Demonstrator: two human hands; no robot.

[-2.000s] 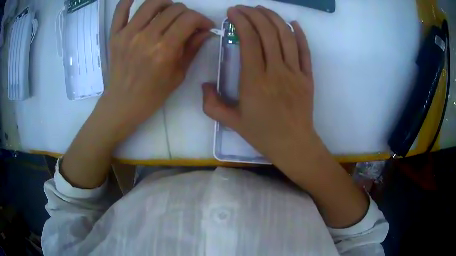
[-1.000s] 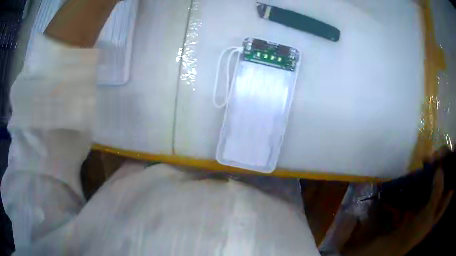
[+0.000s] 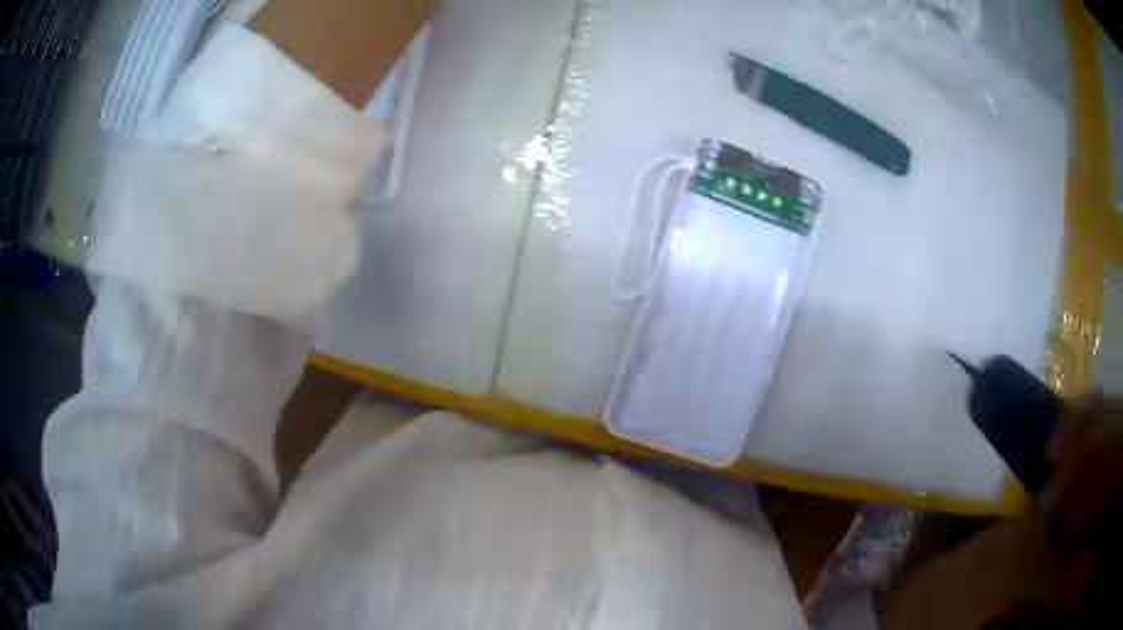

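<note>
An open white power bank case (image 3: 714,326) lies on the white foam sheet (image 3: 905,295), slightly tilted, near the bench's front edge. A green circuit board (image 3: 757,195) spans its far end. A white cable loop (image 3: 640,234) sticks out at its left. A dark green flat strip (image 3: 825,113) lies beyond it. My right hand (image 3: 1084,468), dark and blurred at the right edge, holds the black electric screwdriver (image 3: 1016,412), its thin bit pointing left towards the case, apart from it. My left hand is out of the picture at the top; only its wrist and white sleeve show.
Another white case (image 3: 397,135) is partly hidden behind my left forearm. A ribbed white power bank (image 3: 148,62) lies at the top left. Clear plastic with white cables (image 3: 893,27) is at the top right. Yellow tape (image 3: 560,426) runs along the bench's front edge.
Both hands have left the case, which lay under them two seconds ago. My right hand has come up at the right with the screwdriver. The view has shifted, so the case appears further right.
</note>
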